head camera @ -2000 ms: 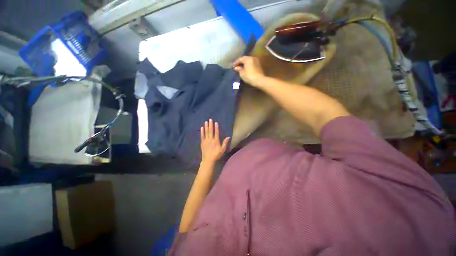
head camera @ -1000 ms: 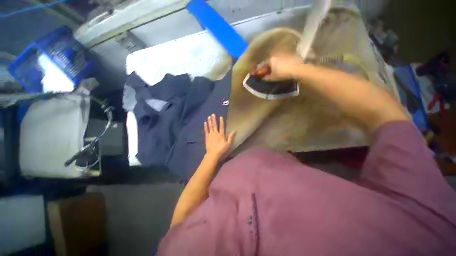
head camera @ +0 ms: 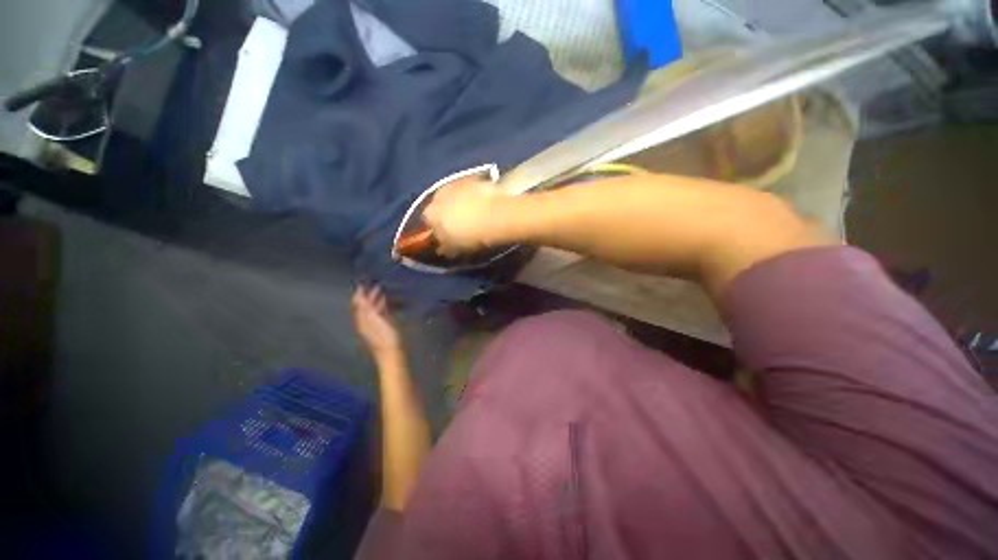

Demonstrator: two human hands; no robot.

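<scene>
The steam iron [head camera: 443, 224] has a dark plate with a pale rim and a red-brown handle. It sits on the near part of the dark navy jacket [head camera: 427, 131]. My right hand [head camera: 467, 217] is closed around its handle. A long whitish band rises from the iron toward the upper right. My left hand [head camera: 375, 317] is at the jacket's near edge, small and blurred; whether it grips the cloth is unclear. The tan padded board [head camera: 635, 279] shows partly beneath my right arm.
A blue plastic crate [head camera: 290, 438] with pale contents stands on the floor at lower left. A blue strip [head camera: 648, 31] lies at the table's back. A second iron [head camera: 71, 115] with a cable is at upper left. A white edge [head camera: 246, 104] shows left of the jacket.
The iron in my right hand has moved left from the padded board onto the jacket. My left hand has moved from flat on the cloth to its near edge. The view has shifted, showing the floor crate.
</scene>
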